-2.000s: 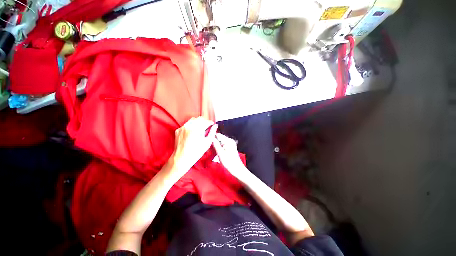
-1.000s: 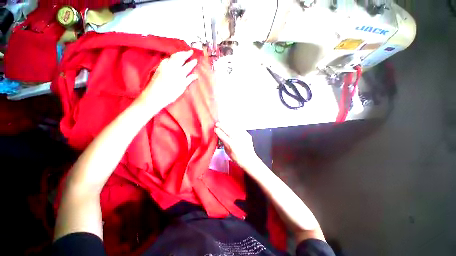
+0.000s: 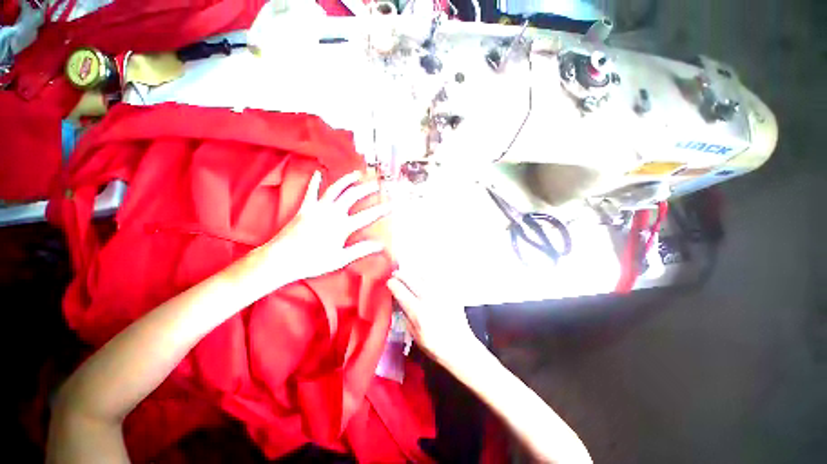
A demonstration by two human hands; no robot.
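Observation:
The large red garment piece (image 3: 227,199) lies bunched over the machine table and hangs down over its front edge. Its upper right edge reaches the presser foot and needle area (image 3: 392,170) of the white sewing machine (image 3: 580,109). My left hand (image 3: 331,227) lies flat on the cloth with fingers spread, just below the needle area. My right hand (image 3: 422,313) is at the right edge of the cloth, near the table's front edge, with its fingertips on that edge. A small pale patch (image 3: 393,355) hangs below it. Whether the right fingers pinch the cloth is hard to see.
Black-handled scissors (image 3: 539,234) lie under the machine arm. Red strips (image 3: 639,245) hang at the table's right end. A round yellow-gold tin (image 3: 89,68), a thin black rod (image 3: 213,49) and more red cloth (image 3: 32,136) are at the upper left.
Since two seconds ago, my hands have separated; the left moved up onto the cloth and spread. Since one second ago it sits slightly lower relative to the needle. The view has shifted, showing more machine head.

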